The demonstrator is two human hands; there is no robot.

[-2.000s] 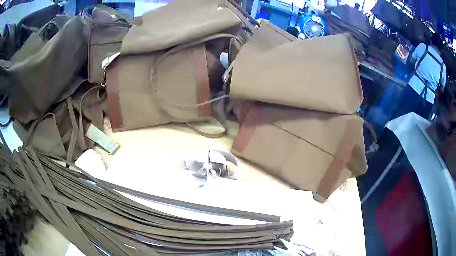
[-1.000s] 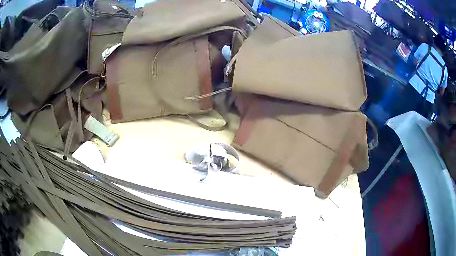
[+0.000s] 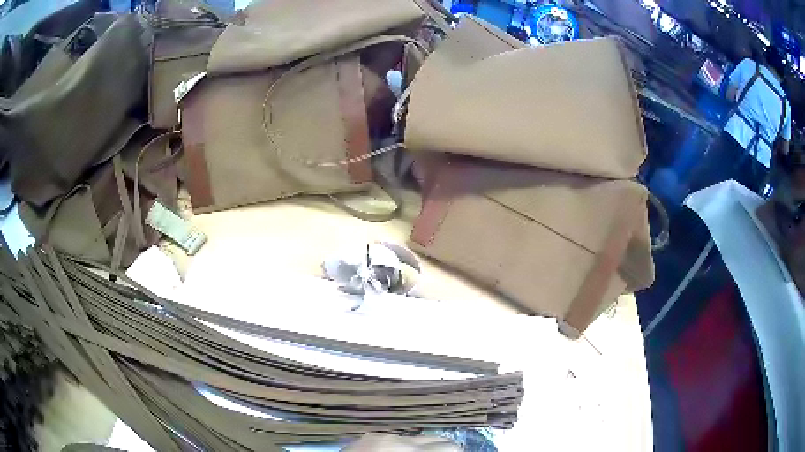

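Note:
A thick bundle of long narrow brown straps (image 3: pixel 291 388) runs from the far left to the near middle of the table, its cut ends lined up on the right. A round clear container (image 3: pixel 472 439) shows in part below those ends at the bottom edge. A skin-toned sliver, seemingly my right hand (image 3: pixel 402 443), is cut off by the bottom edge under the straps. Its fingers and any grip are hidden. My left hand is not recognisable. A small rounded brownish shape (image 3: pixel 84 448) at the bottom left is too cut off to name.
Brown bags (image 3: pixel 530 115) with reddish bands are piled along the back. A crumpled grey-white item (image 3: pixel 371 272) lies mid-table. A pale green-grey block (image 3: pixel 176 228) and a white rounded piece (image 3: pixel 154 267) lie at the left. A person (image 3: pixel 757 110) stands beyond, at the right.
The skin-toned sliver has appeared at the bottom edge below the straps. The strap ends sit slightly higher in the picture, and the bags have shifted up a little with the view.

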